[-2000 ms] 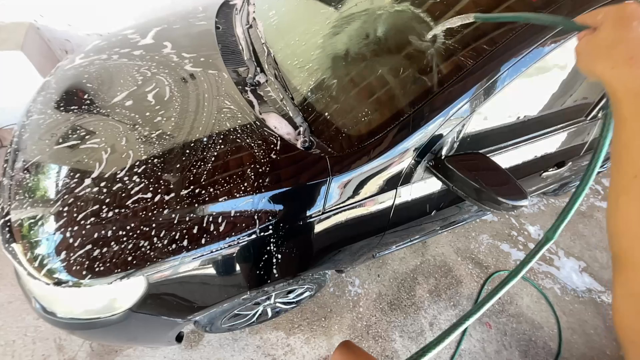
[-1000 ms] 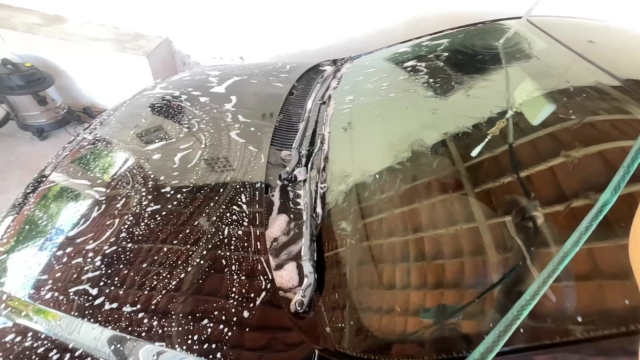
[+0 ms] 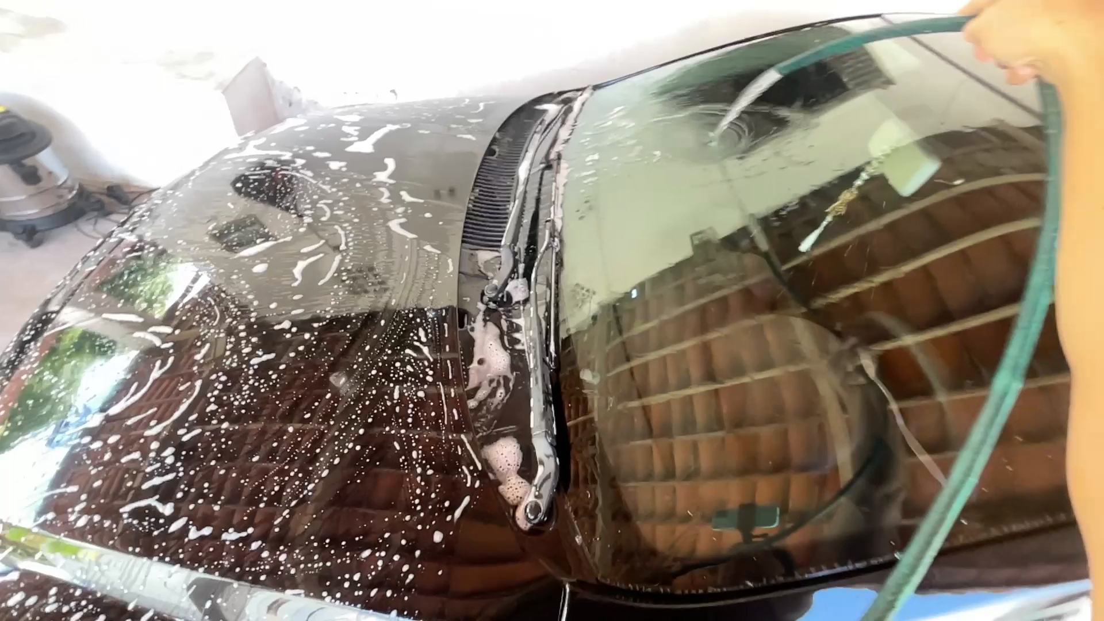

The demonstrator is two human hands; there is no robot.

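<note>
My right hand (image 3: 1026, 39) grips a green garden hose (image 3: 1022, 345) near its end, at the upper right. Water (image 3: 749, 105) flows from the hose onto the far part of the car's windshield (image 3: 707, 362) and spreads there. From the hand the rest of the hose hangs down in a curve to the bottom edge. White soap suds dot the black car hood (image 3: 345, 448). Thicker foam (image 3: 503, 466) lies by the wiper arm (image 3: 539, 414) at the base of the glass. My left hand is out of view.
A canister vacuum cleaner (image 3: 30, 172) stands on the floor at the far left, with a cable beside it. Beyond the hood rises a low wall end (image 3: 259, 93). A slatted cowl grille (image 3: 496, 203) runs between hood and windshield.
The view has swung and closed in on the windshield and hood. My right hand and the hose's end, mostly outside the frame one second ago, show again at the upper right.
</note>
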